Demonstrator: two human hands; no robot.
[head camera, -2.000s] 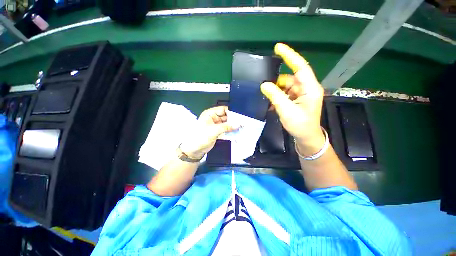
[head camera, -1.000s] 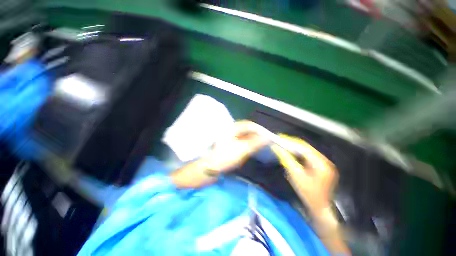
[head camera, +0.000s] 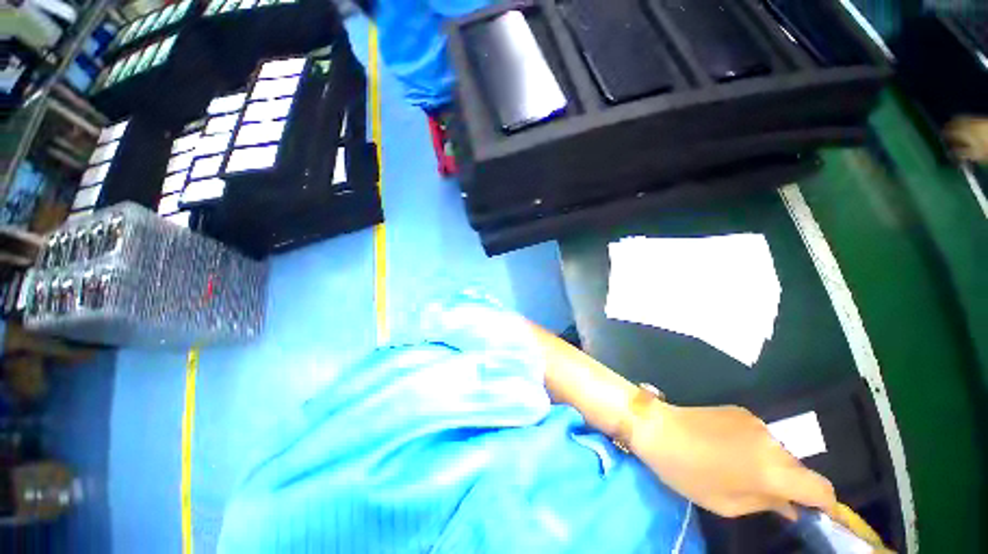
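My left hand, with a watch or bracelet at the wrist, reaches to the lower right over a black foam tray. Its fingers are closed on a pale, bluish-white film-like piece, cut off by the bottom edge. Of my right hand only a yellow-covered finger shows in the bottom right corner, touching or close to my left fingertips. A white film piece shows beside my left hand. A fanned film stack lies on the dark green bench.
A black foam tray stack with glossy dark units stands at the top. Black trays with white rectangles and a clear-sided stack stand at the left by the blue floor. Another person's blue sleeve shows at the top, a hand at the right edge.
The view has swung left, bringing the floor and tray stacks in. My hands now sit at the lower right, my right hand mostly out of view. The dark unit seen earlier no longer shows clearly.
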